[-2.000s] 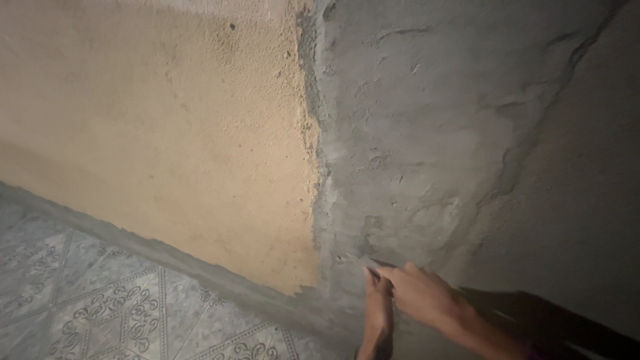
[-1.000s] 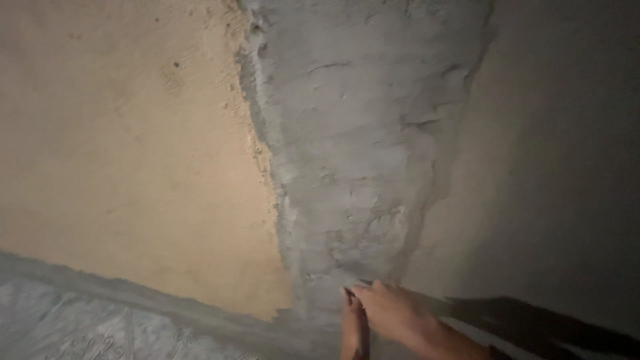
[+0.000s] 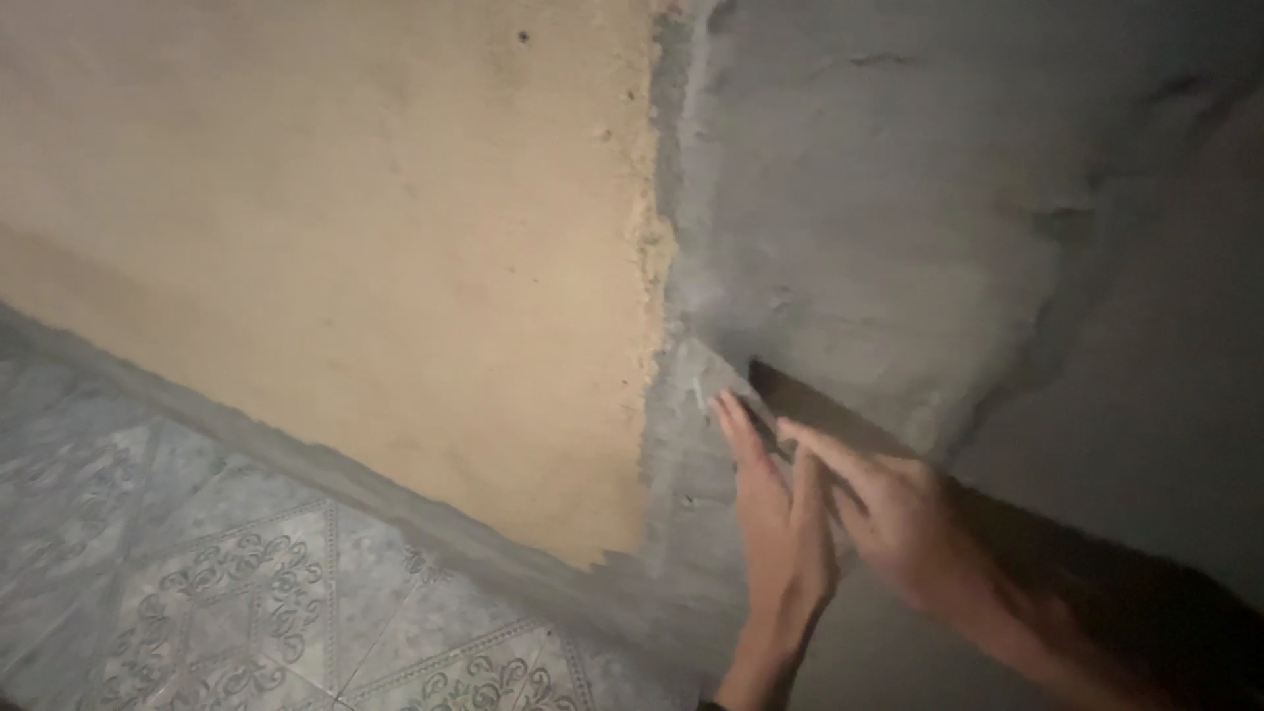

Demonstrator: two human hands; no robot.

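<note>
My right hand (image 3: 884, 504) is closed around the handle of a trowel with a pointed metal blade (image 3: 726, 373). Its tip lies against the grey cement plaster (image 3: 820, 247), close to the ragged edge of the yellowish wall coat (image 3: 444, 267). Fingers extended, my left hand (image 3: 780, 513) rests at the blade's lower side, just left of the right hand; the fingertips appear to touch the blade. The handle is mostly hidden by the right hand.
Patterned floor tiles (image 3: 222, 612) are at the lower left. A rough grey cement band (image 3: 326, 464) runs along the wall's foot. Darker wall (image 3: 1136, 395) and the arm's shadow are on the right.
Both hands have moved up the plaster, farther from the floor joint, and more of the trowel blade shows. The left fingers are more extended. The view has shifted.
</note>
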